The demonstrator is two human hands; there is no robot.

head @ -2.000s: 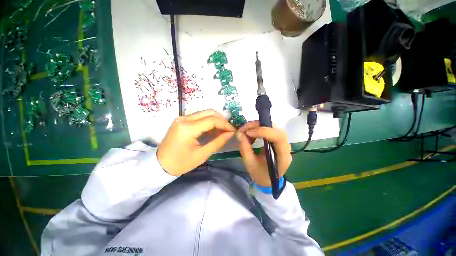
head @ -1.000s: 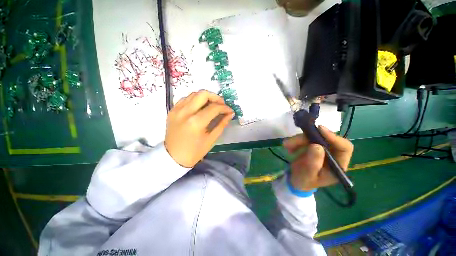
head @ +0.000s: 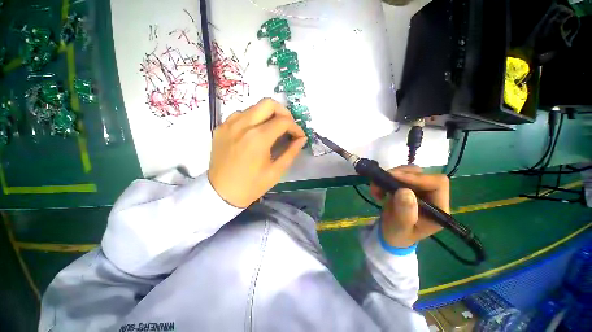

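My right hand (head: 412,204), with a blue band at the wrist, holds the black soldering iron (head: 383,178). Its silver tip points up and left and meets the lowest of the green circuit boards (head: 289,86), which lie in a slanting column along the left edge of the white work pad (head: 347,71). My left hand (head: 256,152) has thumb and forefinger pinched at that lowest board, beside the iron tip. Whether a thin wire is between the fingertips is too small to tell. The fingers partly hide the lower boards.
Red and dark lead wires (head: 170,81) lie scattered left of the boards, crossed by a black cable (head: 209,65). The black soldering station (head: 454,58) with a yellow sponge (head: 517,84) stands at right. Batches of boards (head: 49,107) lie on the green mat at far left.
My right hand first moved right, away from my left fingertips, and turned the iron. The iron tip has now swung down and left to the lowest board. My left hand stays pinched there.
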